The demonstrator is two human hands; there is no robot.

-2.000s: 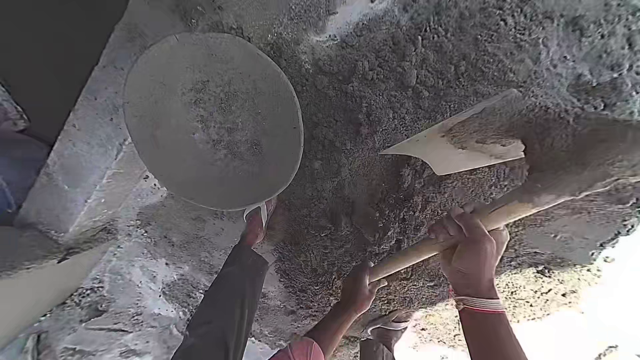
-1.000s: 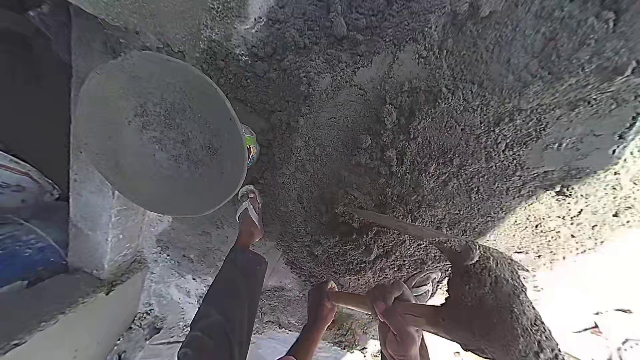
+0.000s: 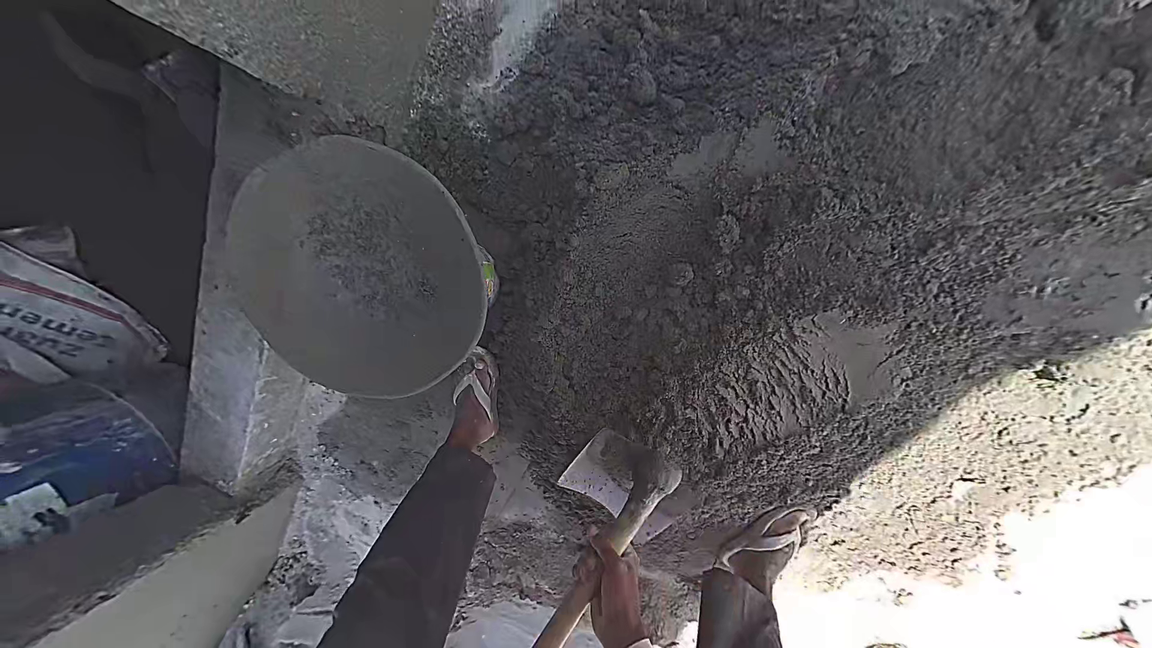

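Note:
My right hand (image 3: 616, 567) is wrapped around the wooden handle of a hoe (image 3: 634, 517), close below its head. The broad, pale metal blade (image 3: 598, 472) rests at the near edge of a spread of grey, crumbly mortar or sand mix (image 3: 630, 297), between my sandalled feet. My left hand cannot be seen; the lower handle runs out of the bottom edge. Left of the mix sits a large round grey pan (image 3: 360, 270), with some darker residue at its middle.
My left foot (image 3: 474, 396) stands beside the pan's rim, my right foot (image 3: 765, 540) at the mix's near edge. A concrete ledge (image 3: 220, 378) borders the left, with a printed cement sack (image 3: 72, 315) and a blue sack-like thing (image 3: 81, 441) beyond. A small green-marked object (image 3: 489, 274) touches the pan.
The hoe, raised at the right with its head caked or blurred one second ago, is now low between my feet. Both hands showed on its handle earlier; now only my right does.

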